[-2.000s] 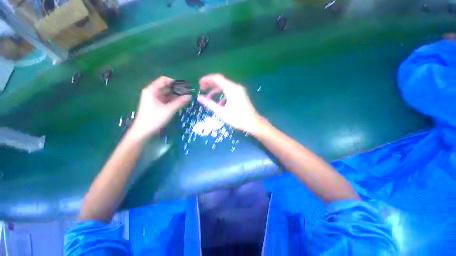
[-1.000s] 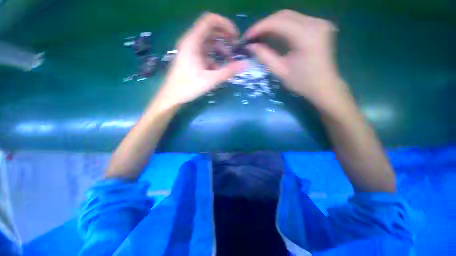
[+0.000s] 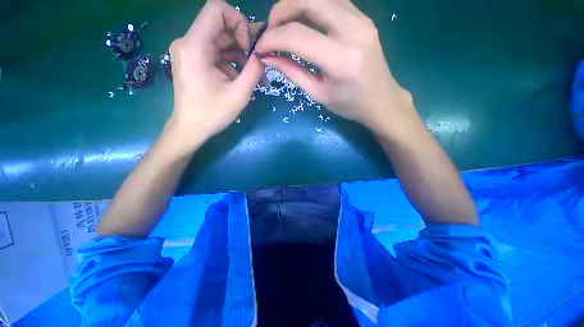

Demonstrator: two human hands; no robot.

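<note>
My left hand (image 3: 208,73) and my right hand (image 3: 333,60) meet over the green surface near the top centre. Their fingertips hold a dark unit (image 3: 256,39) between them, seen edge-on as a thin dark shape and mostly hidden. Small bright clips (image 3: 288,92) lie loose under and just in front of the hands, with strays around. Two dark round units (image 3: 139,71) with ring-like centres lie left of my left hand. Part of another shows beside that hand's edge.
The green surface's front edge (image 3: 192,190) runs between me and the work. A printed white carton (image 3: 38,255) is at lower left, below the surface. Blue cloth of another person's smock (image 3: 577,102) shows at the right rim.
The view has tilted down, so the far line units and cardboard box are out of the picture. The hands stay together at the dark unit, now held edge-on.
</note>
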